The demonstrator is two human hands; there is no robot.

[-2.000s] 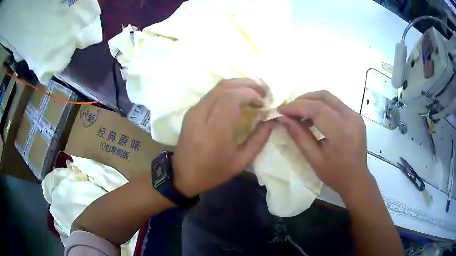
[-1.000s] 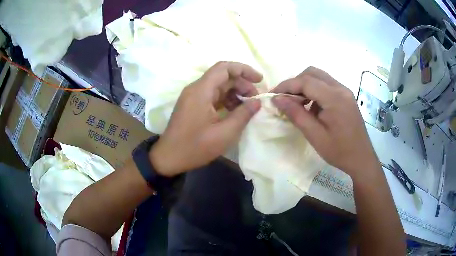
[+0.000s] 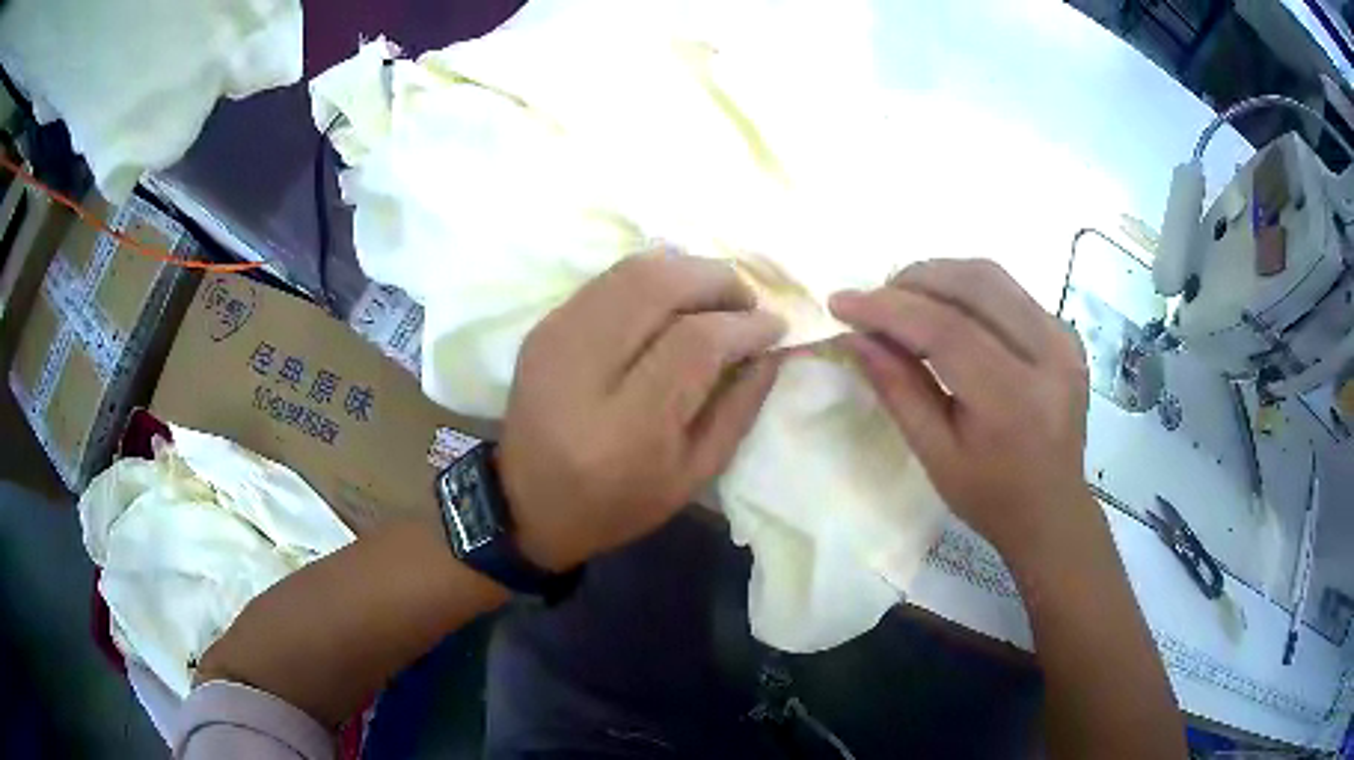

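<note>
A cream garment piece (image 3: 550, 193) lies bunched and partly overexposed on the white table, and its lower part hangs over the front edge above my lap. My left hand (image 3: 639, 394), with a dark watch on the wrist, pinches the garment's edge between thumb and fingers. My right hand (image 3: 973, 386) pinches the same edge just to the right. A short stretch of folded edge shows between the fingertips. The fingers hide the rest of the held edge.
The white sewing machine (image 3: 1262, 260) stands at right, with dark snips (image 3: 1188, 545) and a slim white pen (image 3: 1301, 557) near it. A brown carton (image 3: 297, 394), a bin of cream cloth (image 3: 193, 542) and another cream garment (image 3: 149, 74) are at left.
My left hand has turned over, its back and watch face now showing, and its fingers have closed on the edge. Both hands have moved slightly lower, still on the garment.
</note>
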